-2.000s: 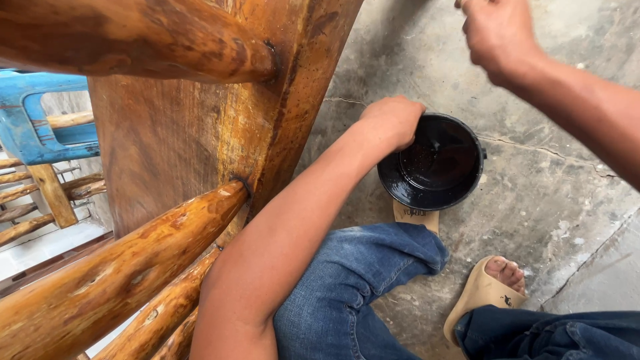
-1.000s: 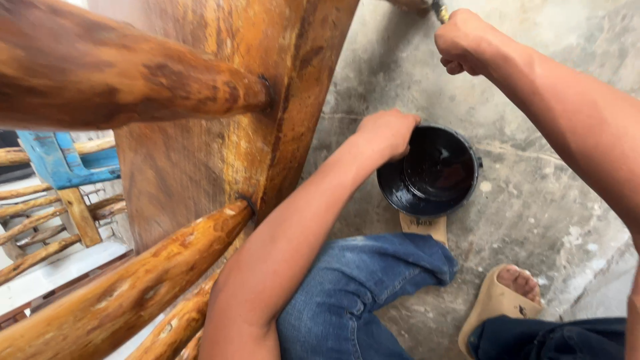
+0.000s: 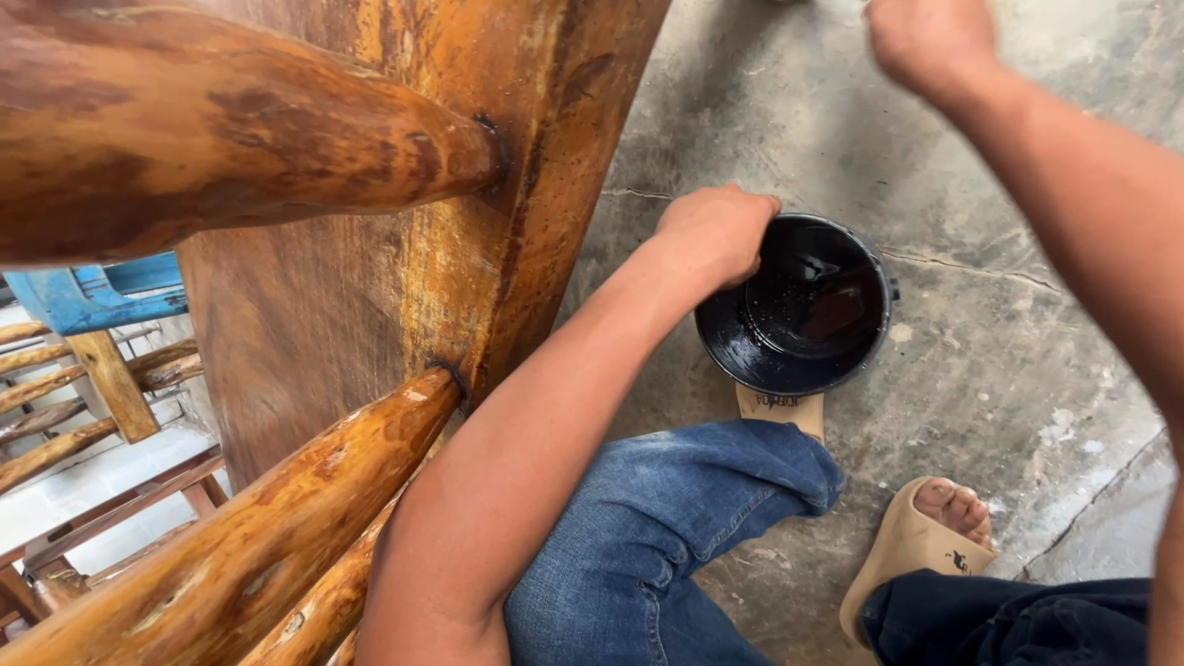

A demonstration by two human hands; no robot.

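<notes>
My left hand [image 3: 720,233] grips the rim of a black bucket [image 3: 797,305] at its upper left side. A little dark, shiny liquid lies at the bucket's bottom, and its inner wall looks wet. My right hand [image 3: 932,44] is a curled fist at the upper right, partly past the top edge of the view; whatever its fingers hold is out of sight now. Left of my left arm stands a piece of glossy wooden furniture, with a wide plank [image 3: 305,342] and thick round log rails [image 3: 277,139] joined to its edge board [image 3: 518,203].
Beneath the bucket is a cracked concrete floor [image 3: 980,370]. My sandalled foot [image 3: 934,536] rests at the lower right, another tan sandal [image 3: 782,412] shows beside the bucket. Far left are a blue plastic seat [image 3: 102,287] and wooden log furniture [image 3: 55,398].
One second ago my right hand held a thin handle-like thing near the top edge; that thing is now out of view. My left hand stays on the bucket's rim.
</notes>
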